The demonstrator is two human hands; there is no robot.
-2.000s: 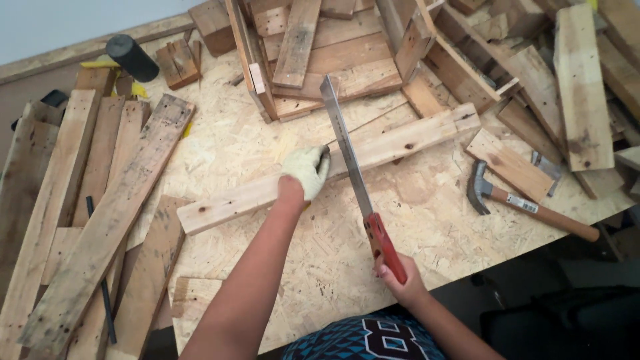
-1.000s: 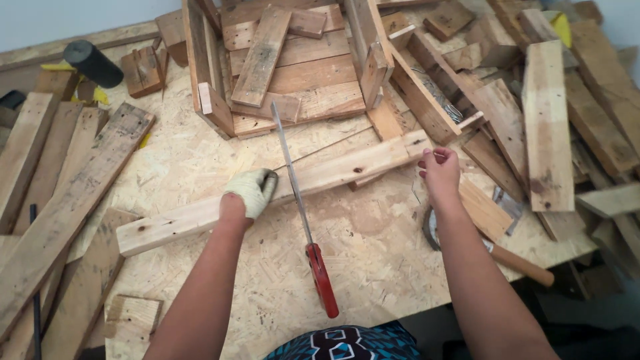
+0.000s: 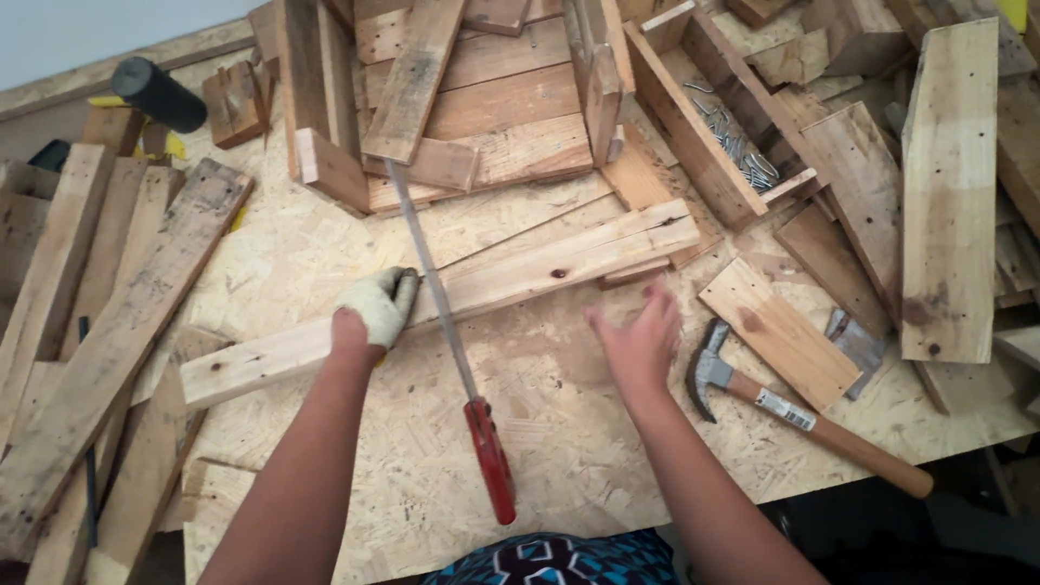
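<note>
A long pale wooden board (image 3: 520, 280) lies slantwise across the bench. My left hand (image 3: 378, 309), in a pale work glove, grips the board left of its middle. Just right of that hand, a handsaw with a red handle (image 3: 490, 459) stands across the board, its thin blade (image 3: 435, 284) seen nearly edge-on; neither hand touches it. My bare right hand (image 3: 642, 333) hovers below the board's right part, fingers apart and holding nothing. A claw hammer (image 3: 804, 410) with a wooden handle lies to the right of it.
Behind the board stands a wooden box frame (image 3: 496, 154) with loose pieces inside. A narrow wooden box (image 3: 691, 130) holds screws or nails. Planks (image 3: 122, 325) are stacked at the left, more (image 3: 946, 195) at the right. A dark cylinder (image 3: 160, 94) lies at the back left.
My right hand held the saw's handle two seconds ago and let go of it; one second ago it was by the board's right end, and it has since moved back toward me. My left hand stays on the board.
</note>
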